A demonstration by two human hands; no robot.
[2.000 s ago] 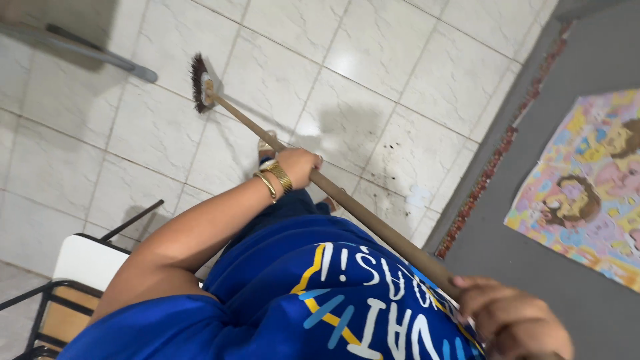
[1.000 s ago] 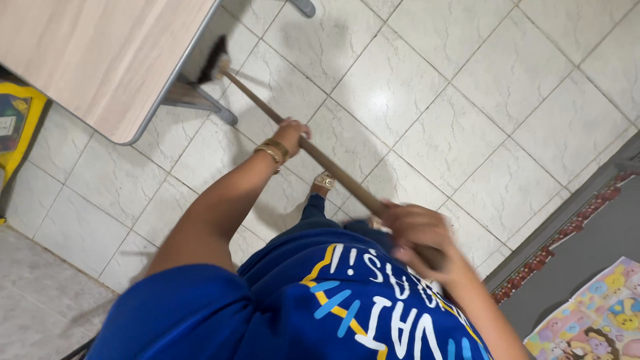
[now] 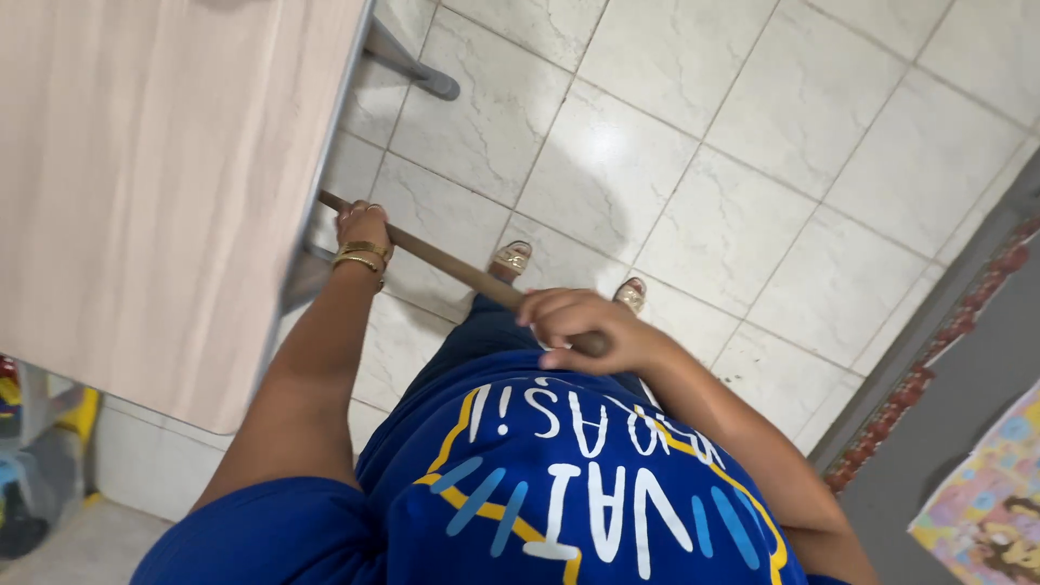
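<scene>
My left hand (image 3: 363,227), with gold bracelets at the wrist, is closed around the lower part of a wooden broom handle (image 3: 455,265), close beside the table's edge. My right hand (image 3: 589,329) grips the same handle near its rounded top end, in front of my waist. The handle slants down to the left and passes under the tabletop, so the broom's head is hidden. Below are my two feet in light sandals (image 3: 512,257) on the tiled floor (image 3: 601,183).
A wood-patterned table (image 3: 162,195) fills the left side, its grey metal leg (image 3: 435,81) reaching onto the floor. Yellow and clear items (image 3: 73,422) lie below it at the lower left. A grey wall (image 3: 951,422) with red trim and a colourful poster (image 3: 995,496) runs along the right.
The view has shifted so that the table takes up the left side. The broom's head, seen in both earlier frames, has gone under the table. Both hands still hold the handle.
</scene>
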